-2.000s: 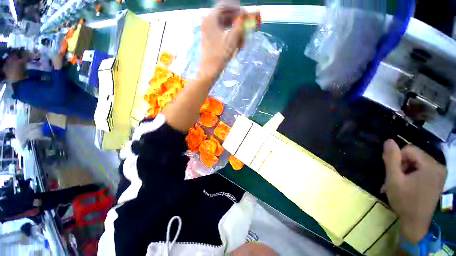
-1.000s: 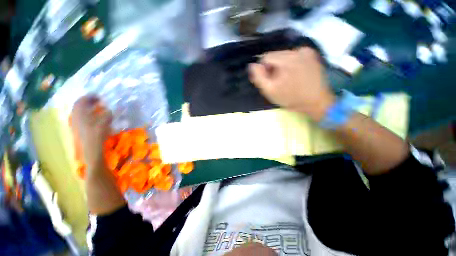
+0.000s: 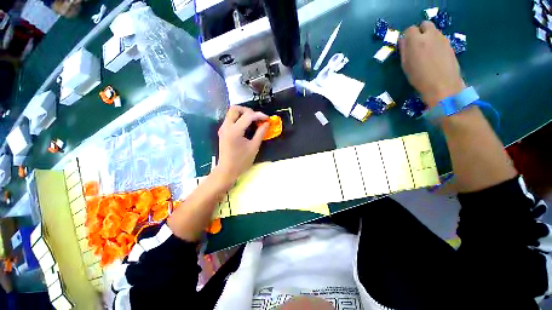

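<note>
My left hand (image 3: 239,139) has its thumb and fingers on an orange shell (image 3: 272,128) at the black mat (image 3: 308,134), just in front of the screw feeder (image 3: 260,75). My right hand (image 3: 425,57) is at the upper right, fingers down among the dark blue circuit boards (image 3: 413,106) with white and yellow batteries. Its fingertips are hidden, so I cannot tell whether it holds a board. A light blue strap is on the right wrist.
The pad sheet (image 3: 290,184) lies along the bench's front edge. Orange shells (image 3: 118,221) are heaped at left by a clear tray (image 3: 151,151). A clear bag (image 3: 172,57) is beside the feeder. A black screwdriver (image 3: 282,30), white bundle (image 3: 335,85) and pale stick (image 3: 328,43) stand or lie right of it.
The view has turned to the right. My left hand has come from the shell heap side to the mat with an orange shell. My right hand has moved out to the circuit boards.
</note>
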